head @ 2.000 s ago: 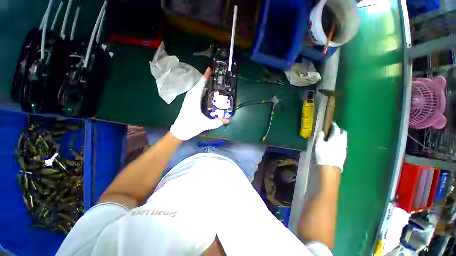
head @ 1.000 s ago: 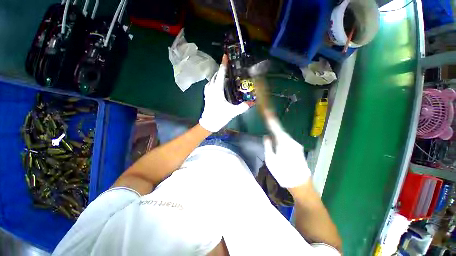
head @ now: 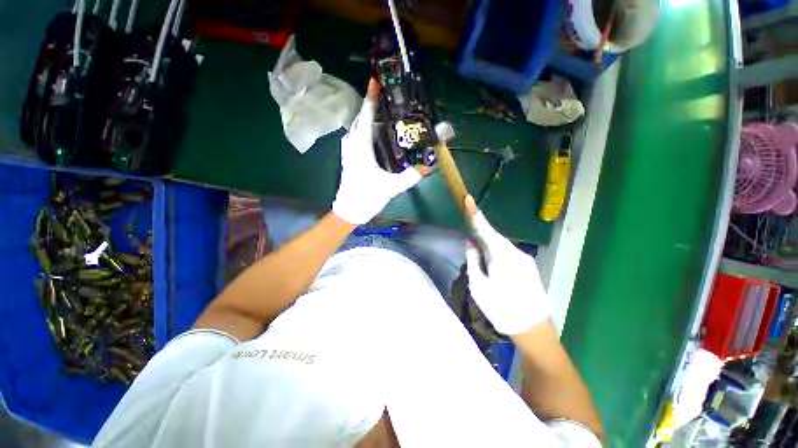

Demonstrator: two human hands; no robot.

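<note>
A black lock housing (head: 398,109) stands out from the green mat in front of me, its open side showing metal parts and a brass-coloured round part near its lower end. A long silver rod (head: 398,33) sticks out from its far end. My gloved left hand (head: 366,171) holds the housing's lower left side and near end. My gloved right hand (head: 506,273) is closed around the wooden handle of a hammer (head: 454,181). The hammer's head is at the right edge of the housing; whether it touches is not clear.
Crumpled white cloth (head: 313,103) lies left of the housing. More housings (head: 131,122) stand at far left, above the blue bin (head: 160,262) of brass parts. A yellow-handled tool (head: 555,182), white bucket (head: 584,24) and green conveyor (head: 652,219) are at right.
My right hand has taken the hammer from the bench's right edge and brought it to the housing. My left hand still holds the housing.
</note>
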